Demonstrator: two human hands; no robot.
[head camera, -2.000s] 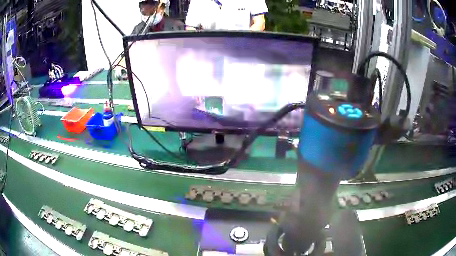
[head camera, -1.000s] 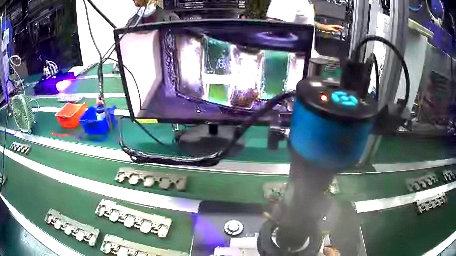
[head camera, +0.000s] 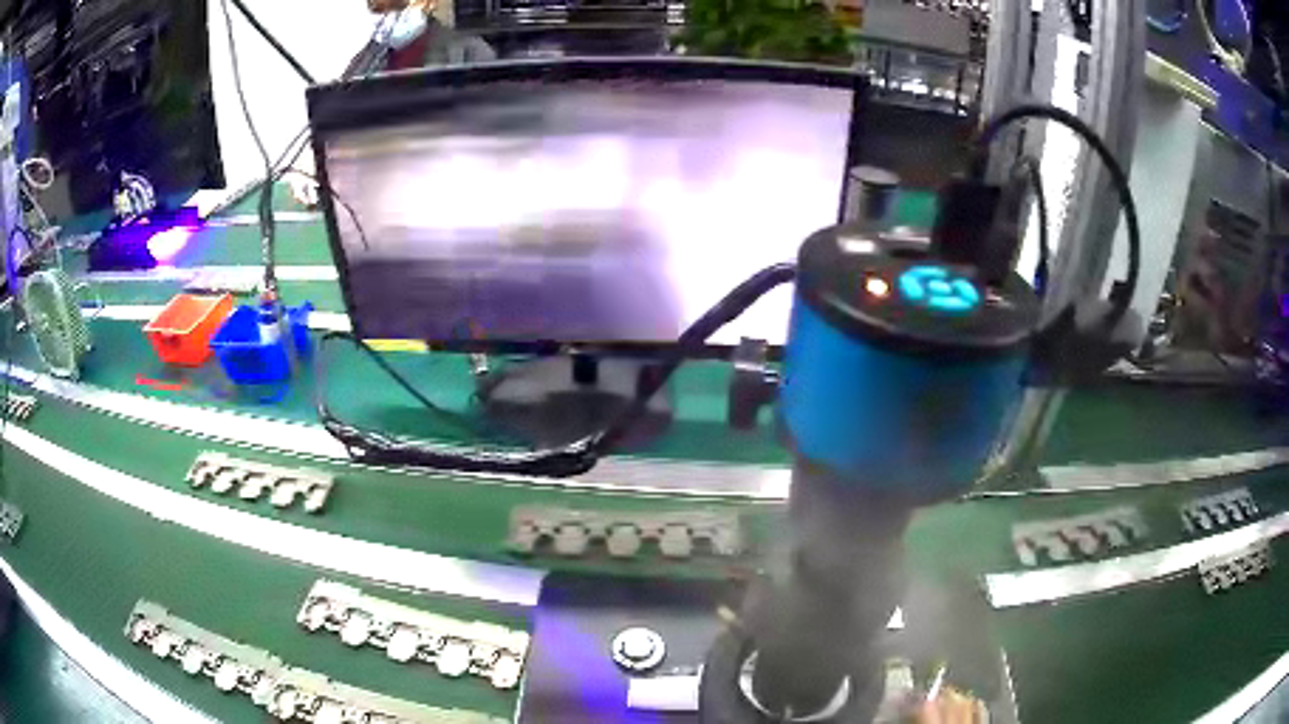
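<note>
A few bare fingertips, seemingly of my right hand (head camera: 950, 706), show at the bottom edge, right of the microscope's ring light (head camera: 724, 682). They are small and blurred. A pale piece (head camera: 899, 682) lies beside them; I cannot tell whether they hold it. My left hand is not in view. The blue microscope head (head camera: 905, 375) stands over the dark base plate (head camera: 601, 605), which has a silver knob (head camera: 638, 648) and a pale bar (head camera: 663, 693). The lens tube hides the spot under it. The monitor (head camera: 580, 212) shows a smeared white and purple picture.
Metal strips lie on the green belt surface, at left (head camera: 410, 637), behind the base (head camera: 626, 533) and at right (head camera: 1077, 536). A black cable bundle (head camera: 467, 458) loops before the monitor. A red-orange bin (head camera: 190, 328), a blue bin (head camera: 255, 347) and a fan (head camera: 54, 323) stand far left.
The far row of strips has moved left, the nearer left strips slightly right. The fingertips have come into view since the first frame. The monitor picture has blurred again. The white-clothed person has left view.
</note>
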